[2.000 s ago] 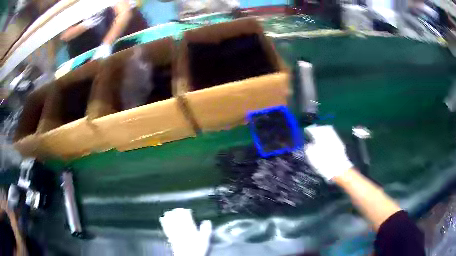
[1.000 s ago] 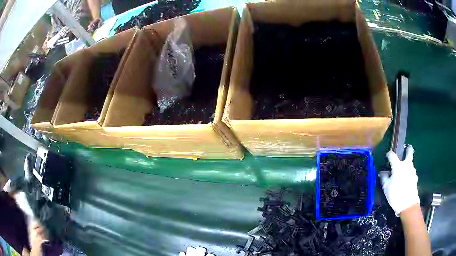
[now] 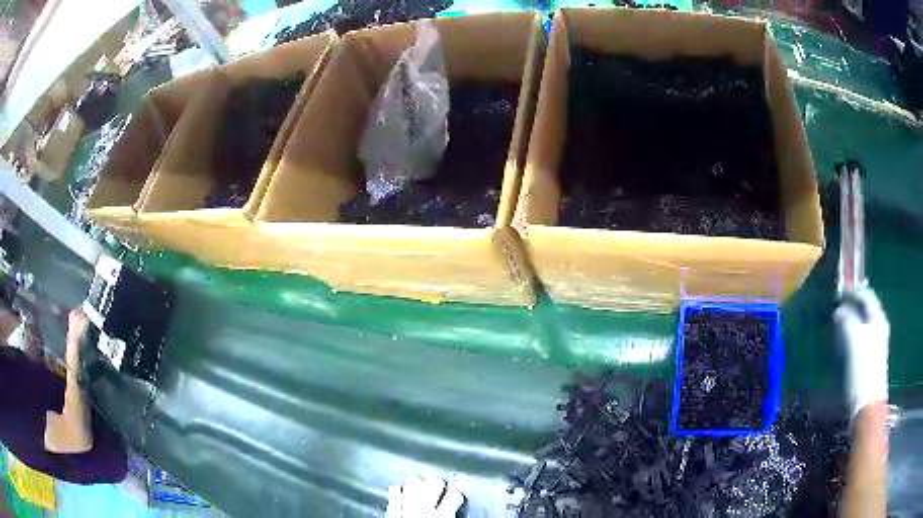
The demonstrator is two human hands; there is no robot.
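A long bar-shaped unit, dark with a pale face, lies on the green surface right of the cartons. My right hand, in a white glove, is at its near end with the fingers closed around it. My left hand, also gloved, is cut off by the bottom edge; only the fingers show, a little apart, with nothing visible in them. A blue-rimmed bin filled with black parts stands behind a loose heap of small black parts. Small shiny clear parts lie at the heap's right.
Open cardboard cartons holding dark parts stand in a row behind the bin. A crumpled clear bag is in one carton. At the left, a person's arm reaches to a black box-shaped unit. A pale metal bar crosses the left side.
The view has shifted, moving the cartons and bin right in the picture. My right hand has moved from beside the bin to the bar-shaped unit. More left fingers show than one second ago.
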